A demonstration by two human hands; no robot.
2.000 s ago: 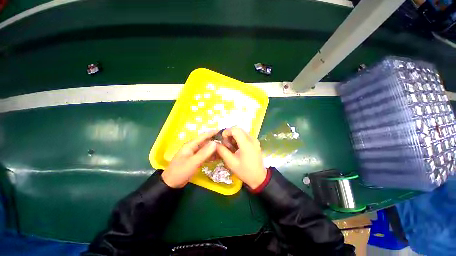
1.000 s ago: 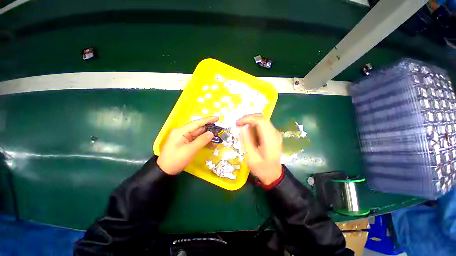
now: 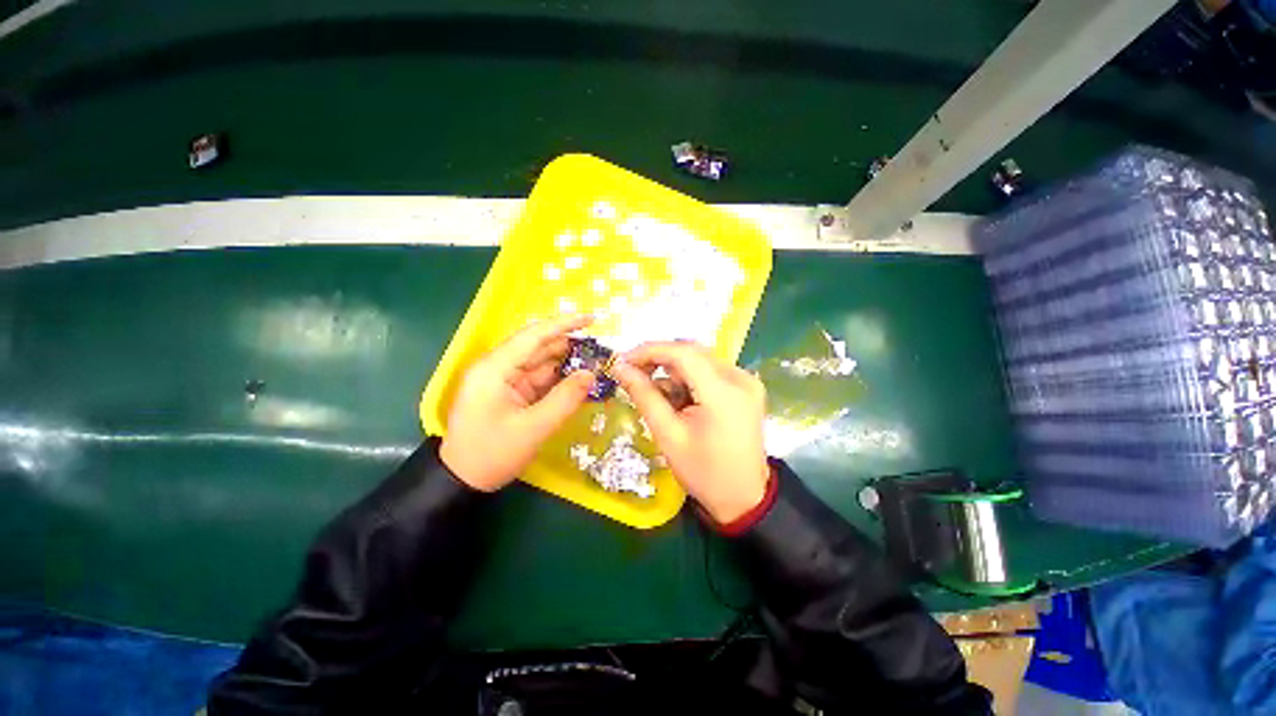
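Note:
My left hand (image 3: 507,406) is closed on a small black electronic unit (image 3: 586,367) with silvery patches, held above the yellow tray (image 3: 483,329). My right hand (image 3: 700,424) has its thumb and index fingertips together at the unit's right edge, where a thin yellowish strip or wire shows; whether it grips this is too small to tell. A heap of small white-silver parts (image 3: 617,466) lies in the tray's near end, below the hands. More white parts (image 3: 602,266) are spread over the tray's far half, with strong glare.
A white rail (image 3: 322,223) and a slanted metal post (image 3: 980,126) edge the green conveyor, which carries several units (image 3: 700,161). Right of the tray lie a yellowish film patch (image 3: 812,378), a solder wire spool (image 3: 982,540) and a tall stack of blister trays (image 3: 1119,364). Blue cloth shows at the lower right.
My hands parted, showing the black unit in my left hand; my right hand then came back to its edge. The units on the conveyor shifted left.

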